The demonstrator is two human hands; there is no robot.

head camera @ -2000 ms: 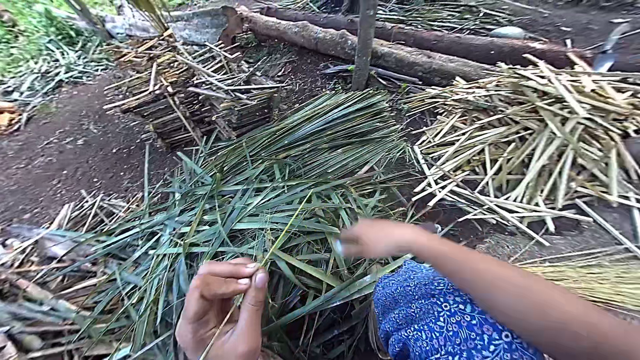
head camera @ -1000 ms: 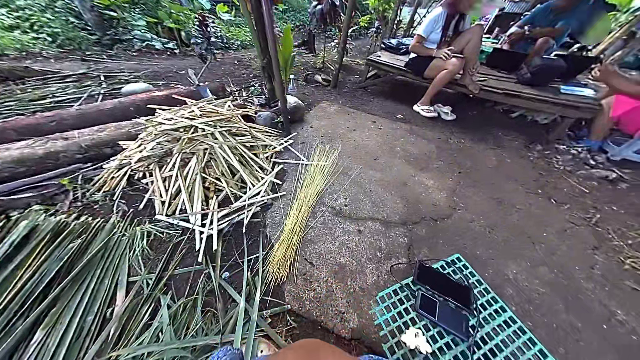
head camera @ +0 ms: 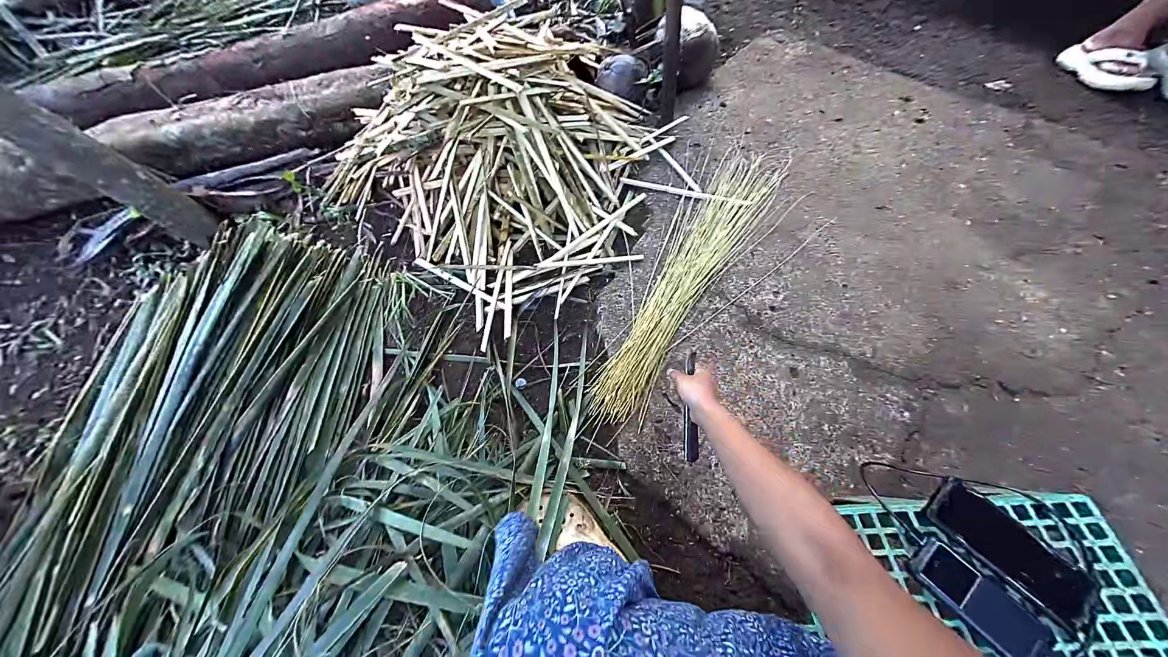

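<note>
My right hand (head camera: 698, 388) is closed around a dark, narrow tool (head camera: 691, 433), perhaps a knife, over the concrete slab. Just beyond and left of it lies a bundle of thin yellow-green leaf midribs (head camera: 689, 283), fanned out at its far end. My left hand is out of view. Long green palm leaf strips (head camera: 374, 538) lie loose at the lower left, and a thick stack of palm leaves (head camera: 228, 365) spreads behind them. A heap of pale split sticks (head camera: 511, 164) stands beyond, touching the slab's edge.
Two logs (head camera: 237, 119) lie at the upper left beside a slanted wooden post (head camera: 100, 169). An upright post (head camera: 672, 59) and a rounded stone (head camera: 689, 46) are behind the sticks. A green plastic grid (head camera: 1109, 538) at the lower right holds dark electronic devices (head camera: 1013, 547). A person's sandaled foot (head camera: 1118, 59) shows at the upper right.
The view has swung far right from the leaf pile. Two seconds ago my left hand pinched a thin leaf strip; it has left view. My right hand now reaches out over the slab with the dark tool.
</note>
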